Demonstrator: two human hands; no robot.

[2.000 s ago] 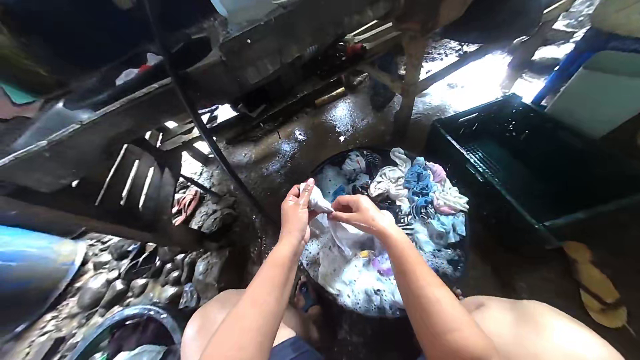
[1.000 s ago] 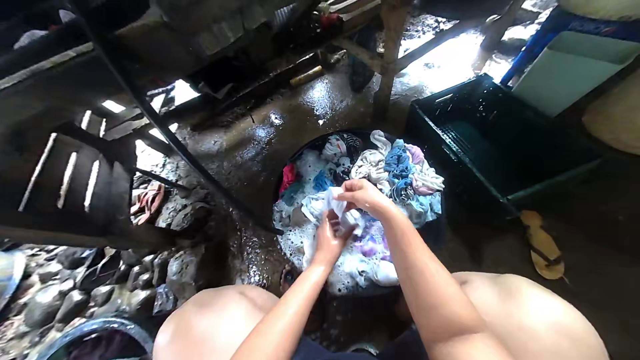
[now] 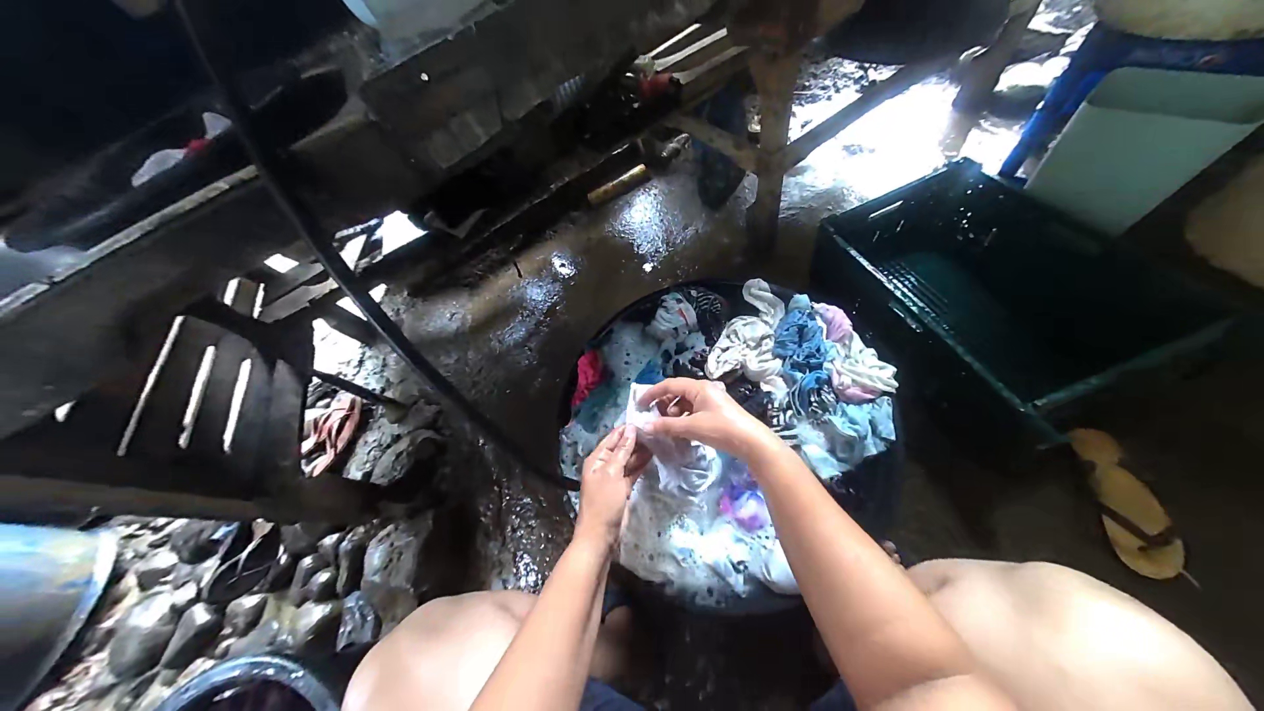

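Observation:
A dark round tub (image 3: pixel 882 513) stands between my knees, full of wet clothes and soapy water. Over its middle, my left hand (image 3: pixel 614 469) grips the lower left side of a wet white cloth (image 3: pixel 681 462). The fingers of my right hand (image 3: pixel 699 415) are closed on the top of the same cloth, close beside the left. Twisted garments, blue (image 3: pixel 802 341), cream and pink, are heaped at the tub's right rear. A red cloth (image 3: pixel 589 375) lies at its left edge, and purple-and-white fabric (image 3: pixel 746 506) shows in the suds below my hands.
A dark green plastic crate (image 3: pixel 948 346) sits right of the tub, with a yellowish sandal (image 3: pixel 1136 513) in front of it. A black hose (image 3: pixel 385 321) runs down to the tub's left side. Stones (image 3: pixel 158 632) and a basin rim (image 3: pixel 247 667) are at lower left; a wooden post (image 3: pixel 770 148) stands behind.
Both hands have kept hold of the white cloth. It is now raised upright between my fingers, where one second ago it was bunched. The view has shifted slightly.

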